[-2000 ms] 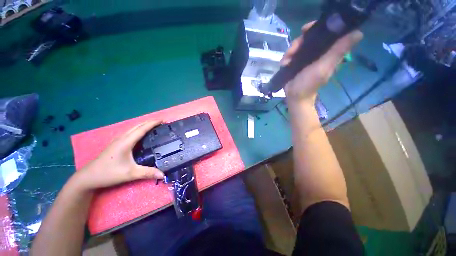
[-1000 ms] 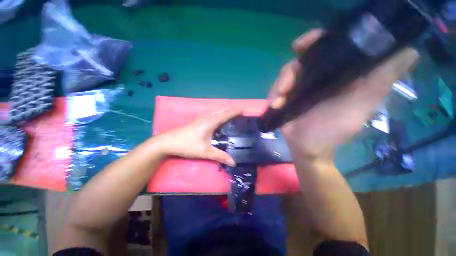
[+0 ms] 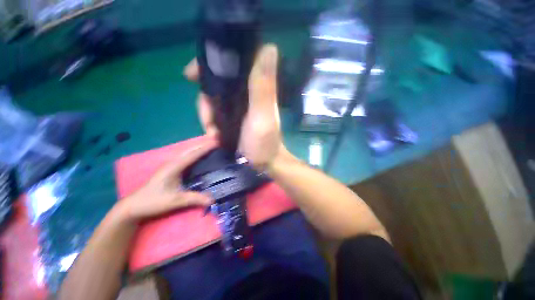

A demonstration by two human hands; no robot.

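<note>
The black device body [image 3: 226,183] lies on the red foam mat [image 3: 170,234], its film-wrapped handle [image 3: 233,225] sticking out towards me. My left hand [image 3: 170,184] grips the body's left end, thumb near the handle, fingers at the far side. My right hand [image 3: 258,117] is wrapped around the black electric screwdriver [image 3: 226,76], held upright with its lower end over the body's far part. The bit tip is hidden and blurred, so I cannot tell if it touches a screw.
The white screw feeder [image 3: 334,94] stands beyond the mat to the right, with a white strip [image 3: 315,153] near it. Small black parts [image 3: 122,137] and a plastic bag of parts [image 3: 50,137] lie left. A cord hangs at right. A cardboard box [image 3: 434,199] is at lower right.
The screwdriver in my right hand has gone from the feeder to above the device body and now stands more upright. My left hand stays on the body. The view has swung left and back right.
</note>
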